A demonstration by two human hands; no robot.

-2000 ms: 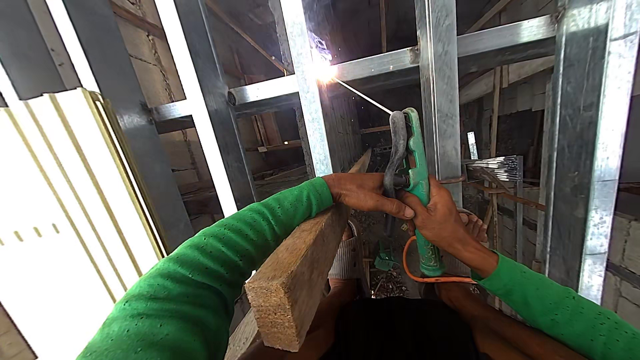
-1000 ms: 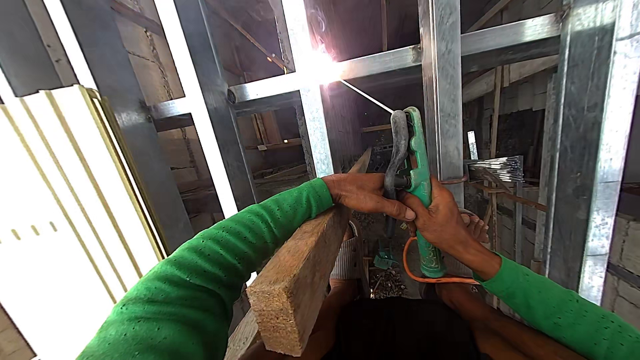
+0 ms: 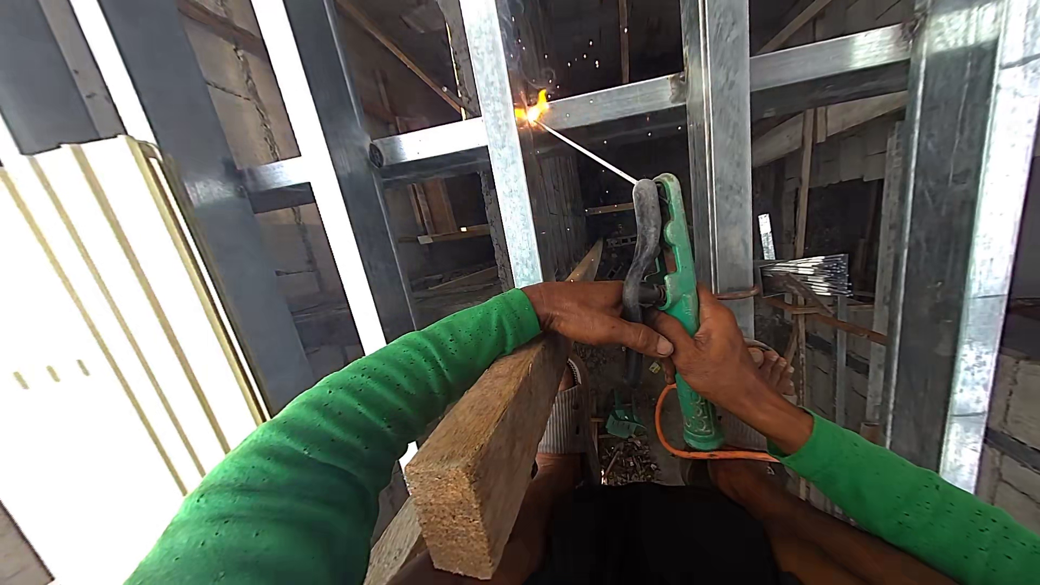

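My right hand [image 3: 719,357] is wrapped round the green handle of a welding electrode holder [image 3: 682,260]. My left hand [image 3: 597,317] rests by the holder's dark lever, its thumb touching my right hand; how firmly it grips is hard to tell. A thin welding electrode [image 3: 589,154] runs up and left from the jaws. Its tip meets the joint of an upright steel stud [image 3: 504,146] and a steel crosspiece [image 3: 609,104], with an orange flame and sparks there. Beneath my left forearm lies a thick wooden plank [image 3: 487,455].
Corrugated white panels [image 3: 97,284] stand at the left. Another steel upright [image 3: 719,146] is just behind the holder. A bundle of metal rods [image 3: 812,275] sticks out at the right. An orange cable [image 3: 666,435] loops beneath the handle, near my foot. Debris [image 3: 630,461] lies below.
The bright white arc glare at the electrode's tip has shrunk to a small orange flame with scattered sparks. Both hands and the electrode holder have stayed in nearly the same place.
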